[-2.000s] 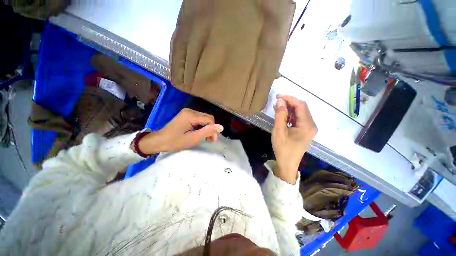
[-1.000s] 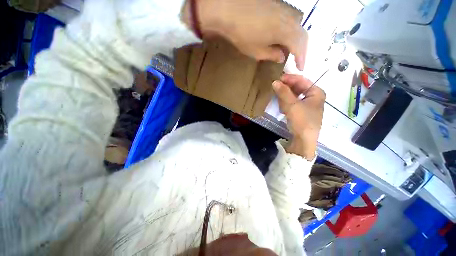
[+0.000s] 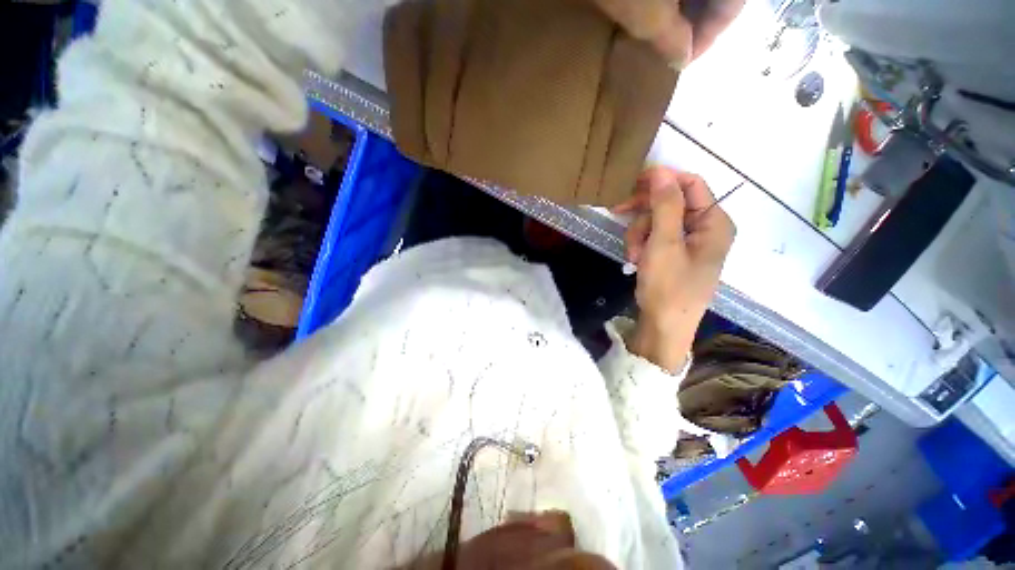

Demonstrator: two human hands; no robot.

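A brown ribbed garment piece (image 3: pixel 518 100) lies over the front edge of the white machine table. My left hand (image 3: pixel 657 25) is at the top edge of the picture, partly cut off, with its fingers at the piece's upper right edge. My right hand (image 3: pixel 679 228) is at the piece's lower right corner, thumb and finger pinched at the cloth edge. A thin dark pointed tool (image 3: pixel 726 198) sticks out from my right hand.
The sewing machine (image 3: pixel 913 45) stands at the upper right. Near it lie orange-handled scissors (image 3: pixel 871 128), green and blue slim tools (image 3: pixel 831 187) and a black phone (image 3: pixel 897 236). Blue bins (image 3: pixel 354 228) with brown pieces and a red stool (image 3: pixel 801 457) are below.
My left hand came from near my body across the garment piece to its far right edge. My right hand moved from beside the piece to its lower corner.
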